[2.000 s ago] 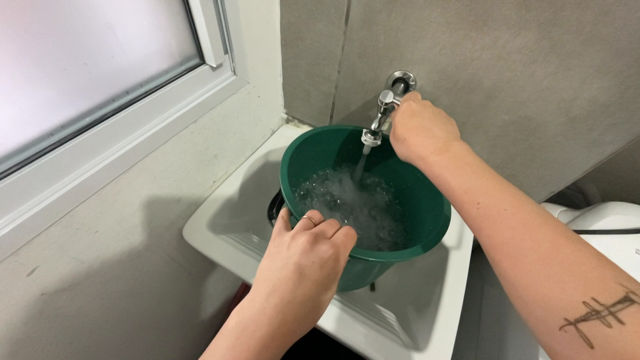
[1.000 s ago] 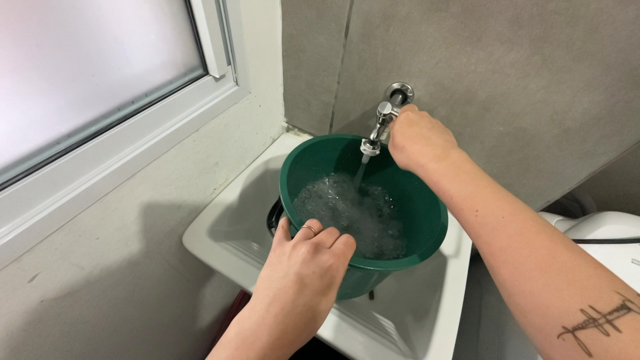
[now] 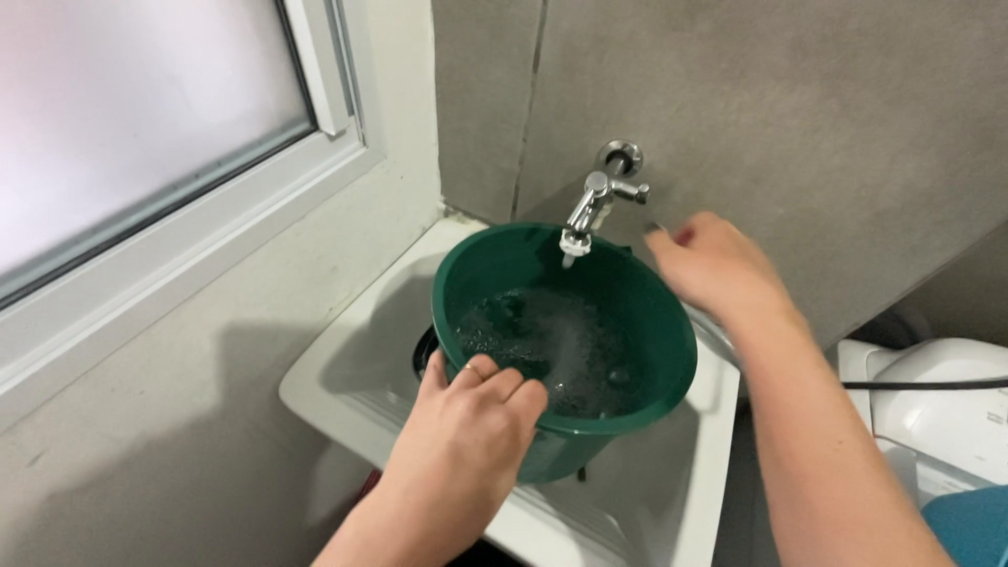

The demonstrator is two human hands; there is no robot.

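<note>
My left hand (image 3: 480, 421) grips the near left rim of a green plastic bucket (image 3: 567, 453), fingers hooked over the edge. The bucket leans tilted in a white laundry sink (image 3: 315, 386), with bubbly water (image 3: 551, 346) inside it. Above its far rim is a chrome wall faucet (image 3: 587, 206), and no stream shows below the spout. Just right of the faucet, off its handle, my right hand (image 3: 709, 264) is held in the air with fingers partly curled and nothing seen in them.
A frosted window (image 3: 157, 102) in a white frame is at the upper left, beside the sink's corner. Grey tiled wall (image 3: 787, 102) stands behind the faucet. At the right are a white appliance (image 3: 945, 386) with a black cord (image 3: 921, 385) and a blue object (image 3: 972, 520).
My right hand has let go of the faucet handle and moved right and down from it. The water stream has stopped. My left hand still holds the bucket's rim.
</note>
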